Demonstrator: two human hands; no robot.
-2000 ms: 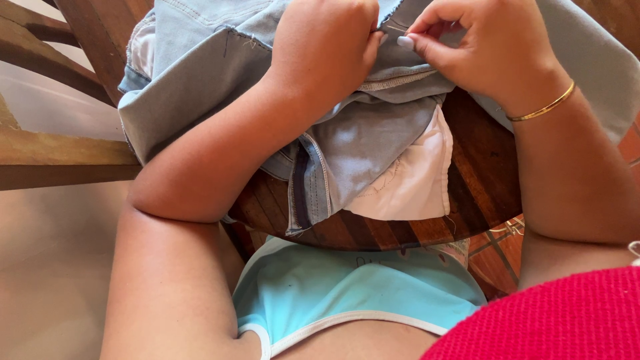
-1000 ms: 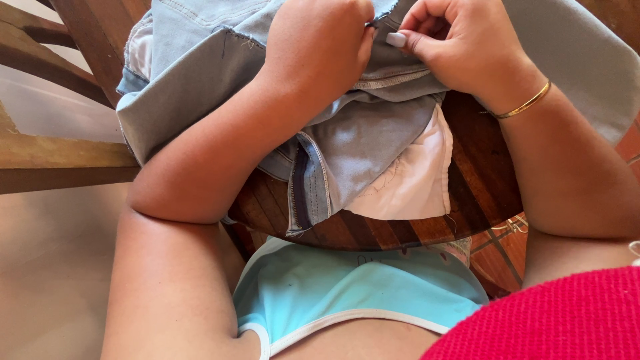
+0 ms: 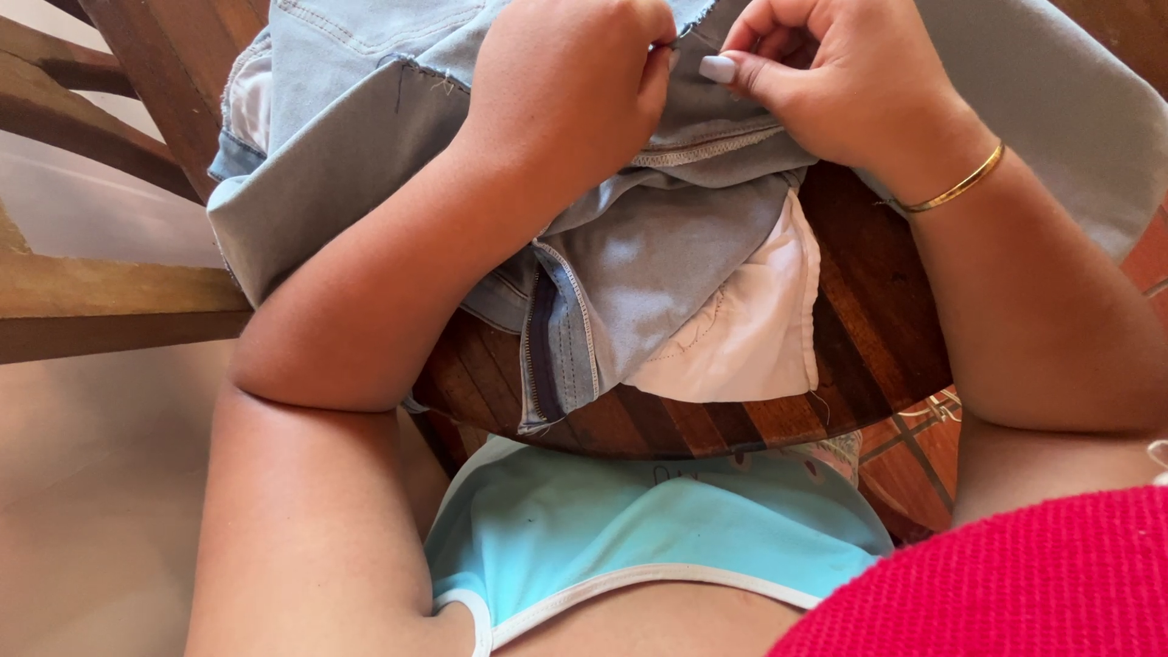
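Observation:
A grey-blue denim garment [image 3: 365,137] lies spread over a round, striped wooden table. My left hand [image 3: 575,82] pinches its frayed, dark-stitched edge near the top of the view. Just to the right is my right hand [image 3: 812,73], thumb and forefinger close together and the other fingers curled; whether a thread or needle is between them cannot be made out. Below the hands, a metal zipper [image 3: 538,347] on dark tape hangs toward the near table edge, beside a pale pink pocket lining [image 3: 739,338]. Loose threads stick out at a frayed corner left of my left hand.
The wooden tabletop [image 3: 867,310] has its curved edge close to my body. A wooden chair [image 3: 109,292] stands at the left. Red floor tiles [image 3: 903,474] and some pale cord show at the lower right. Grey fabric hangs over the table's right side.
My right hand has shifted slightly between the frames and stays close to my left hand. My left hand keeps its hold on the denim.

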